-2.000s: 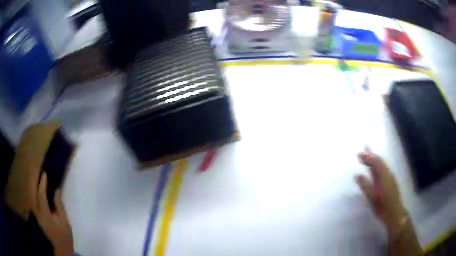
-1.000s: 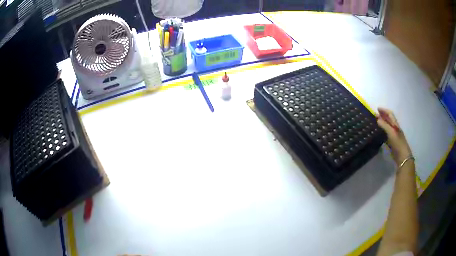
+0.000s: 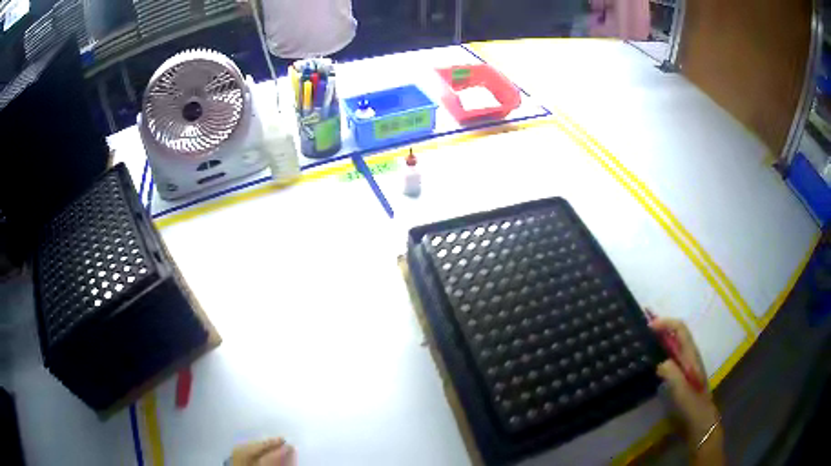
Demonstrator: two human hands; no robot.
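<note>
A low stack of black pocketed trays (image 3: 547, 314) lies on a brown cardboard sheet (image 3: 437, 359) at the centre right. Small silvery discs show in the top tray's pockets. My right hand (image 3: 683, 369) is at the stack's right edge and holds a red marker pen (image 3: 672, 341); its fingertips are at the tray rim. My left hand (image 3: 260, 453) is at the bottom edge of the picture, partly cut off, over the white table left of the trays. I see nothing in it, its fingers seem loosely curled.
A taller tray stack (image 3: 118, 346) stands at the left, with a short red piece (image 3: 183, 388) beside it. At the back are a desk fan (image 3: 196, 123), pen holder (image 3: 316, 109), blue bin (image 3: 392, 116), red bin (image 3: 476, 94), blue pen (image 3: 374, 187) and dropper bottle (image 3: 412, 175).
The low tray stack has moved nearer to me and leftward, with my right hand still at its right edge. More of my left hand has come into view at the bottom.
</note>
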